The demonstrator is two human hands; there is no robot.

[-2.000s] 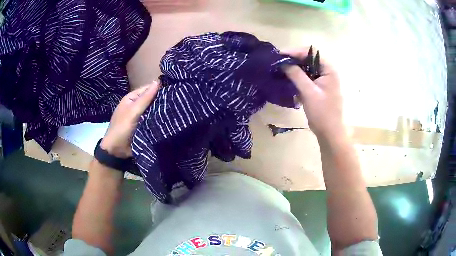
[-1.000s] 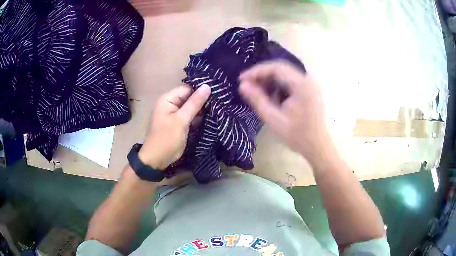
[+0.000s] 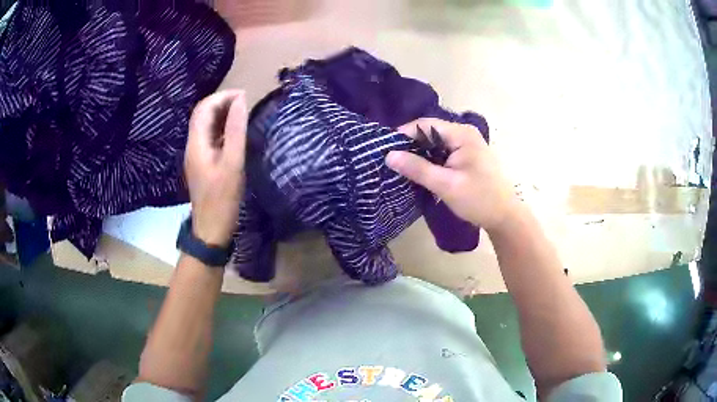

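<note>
The dark purple striped garment [image 3: 314,157] lies bunched on the table in front of me, with plain purple sections at its back and right. My right hand [image 3: 452,169] pinches the garment's striped edge between thumb and fingers. Small dark snips [image 3: 428,141] are also held within its fingers, with their points up. My left hand [image 3: 216,165], with a black wristband, is at the garment's left side. Its thumb and fingers are a little apart, and no cloth shows between them.
More striped garments [image 3: 118,110] are heaped at the left of the light wooden table [image 3: 542,235]. A white sheet [image 3: 153,232] lies partly under the heap. Brown tape [image 3: 621,200] crosses the table's right side.
My left hand has moved left, off the middle of the garment. My right hand has gone from a blurred motion over the cloth to gripping it. The garment is turned and more spread out.
</note>
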